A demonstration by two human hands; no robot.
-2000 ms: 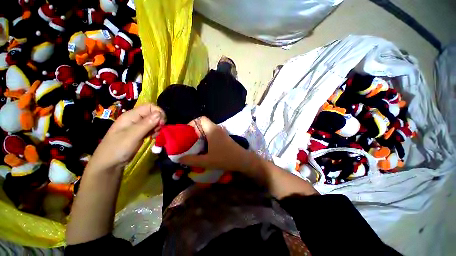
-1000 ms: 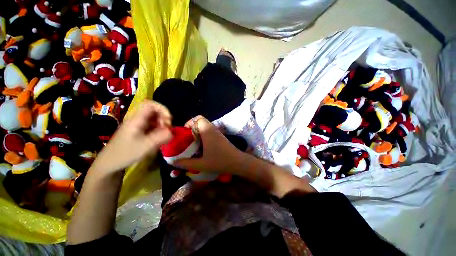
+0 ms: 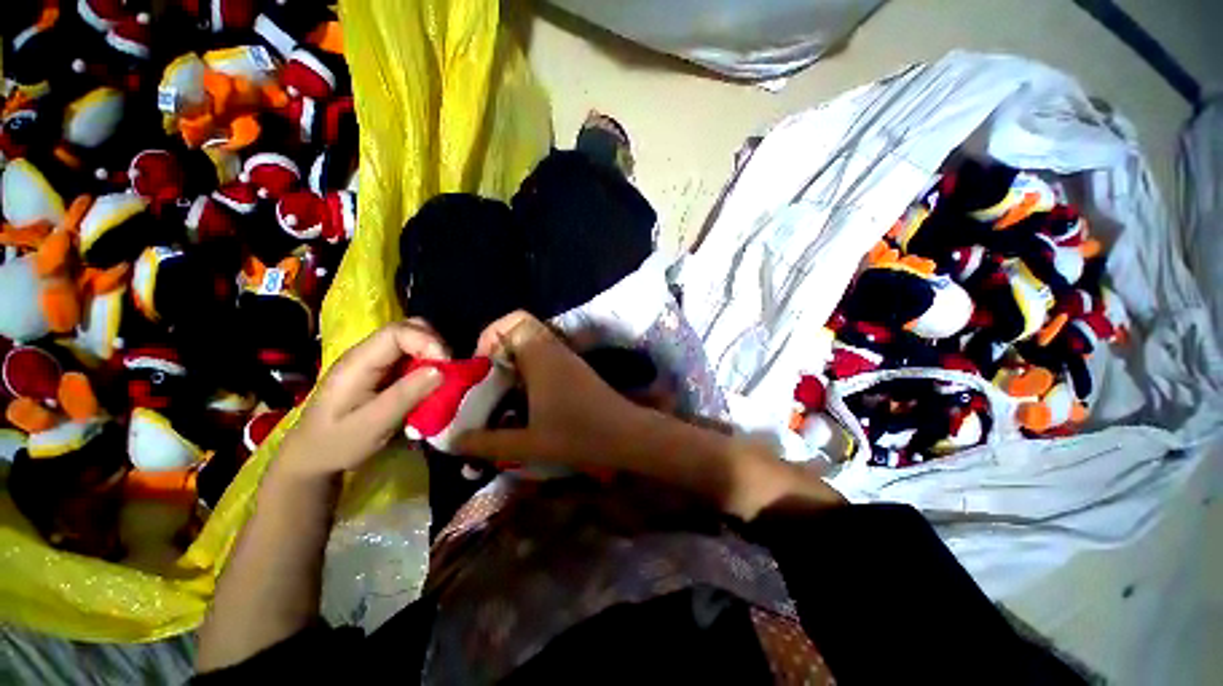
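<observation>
A penguin plush toy in a red Santa hat with a white band (image 3: 463, 399) is held over my lap, mostly covered by my hands. My left hand (image 3: 376, 399) pinches the hat's left side between thumb and fingers. My right hand (image 3: 537, 402) grips the hat and head from the right, with its fingertips at the hat's top edge. A little orange and red of the toy shows below my right hand. No tool can be made out in either hand.
A yellow sack (image 3: 419, 121) full of penguins is at the left. A white woven sack (image 3: 791, 241) with more penguins lies open at the right. A filled whitish sack (image 3: 744, 30) is ahead on the pale floor (image 3: 684, 127). The dark patterned apron (image 3: 590, 570) covers my lap.
My left hand has come down from above the hat and now pinches its side. My right hand still holds the toy. The hat is squeezed and folded between both hands.
</observation>
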